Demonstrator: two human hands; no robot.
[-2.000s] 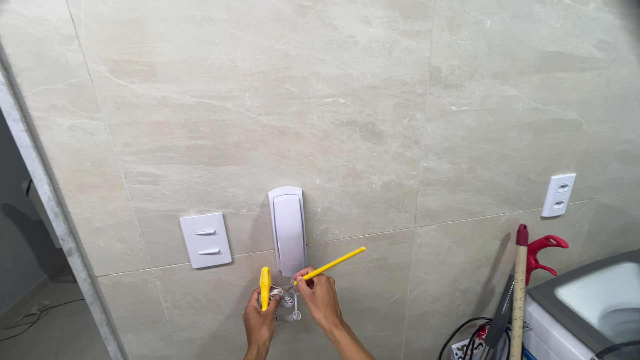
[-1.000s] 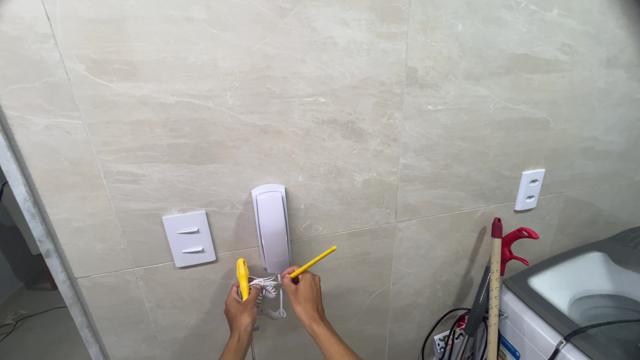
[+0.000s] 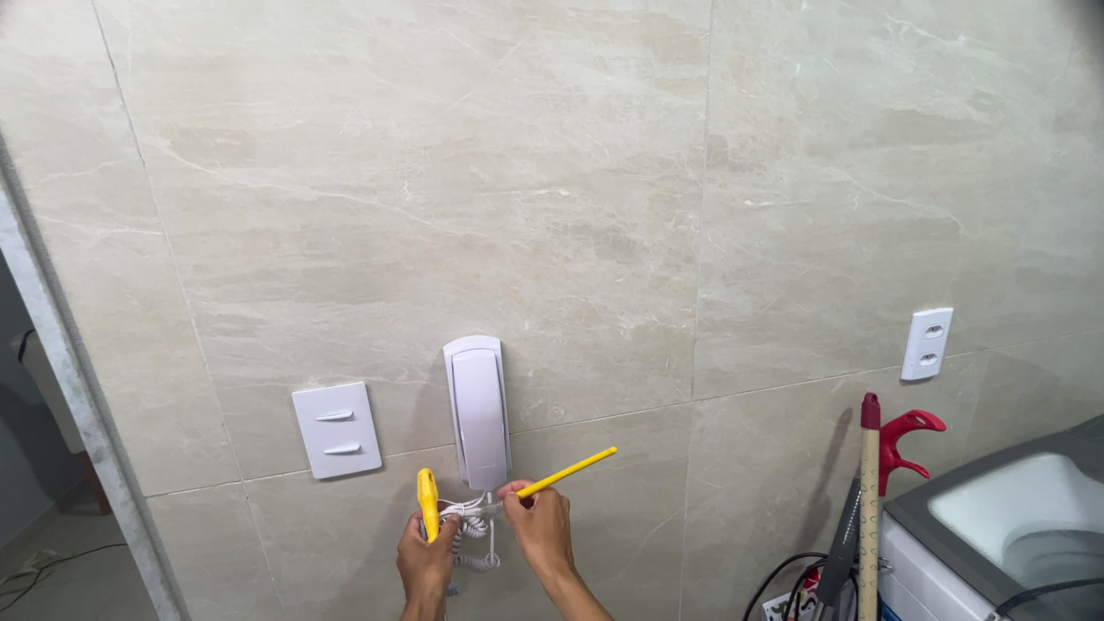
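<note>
A white wall intercom handset point(image 3: 479, 418) hangs on the tiled wall, its coiled white cord point(image 3: 473, 539) bunched below. My left hand point(image 3: 425, 561), under the handset and to the left, grips a yellow-handled tool point(image 3: 427, 504) held upright, with part of the white cord at its fingertips. Close by on the right, my right hand point(image 3: 542, 526) pinches a slim yellow stick-like tool point(image 3: 569, 472) that slants up to the right. The working ends of both tools are hidden or too small to identify.
A white switch plate point(image 3: 337, 430) is left of the handset, and a white double outlet point(image 3: 927, 344) is at the right. Below the outlet stand a wooden pole point(image 3: 869, 517), a red plastic hook-shaped part point(image 3: 906, 440) and a washing machine point(image 3: 940, 561). A doorway edge point(image 3: 78, 388) runs down the left.
The view has shifted somewhat. Both hands stay below the handset with their yellow tools; no plain change in what they hold.
</note>
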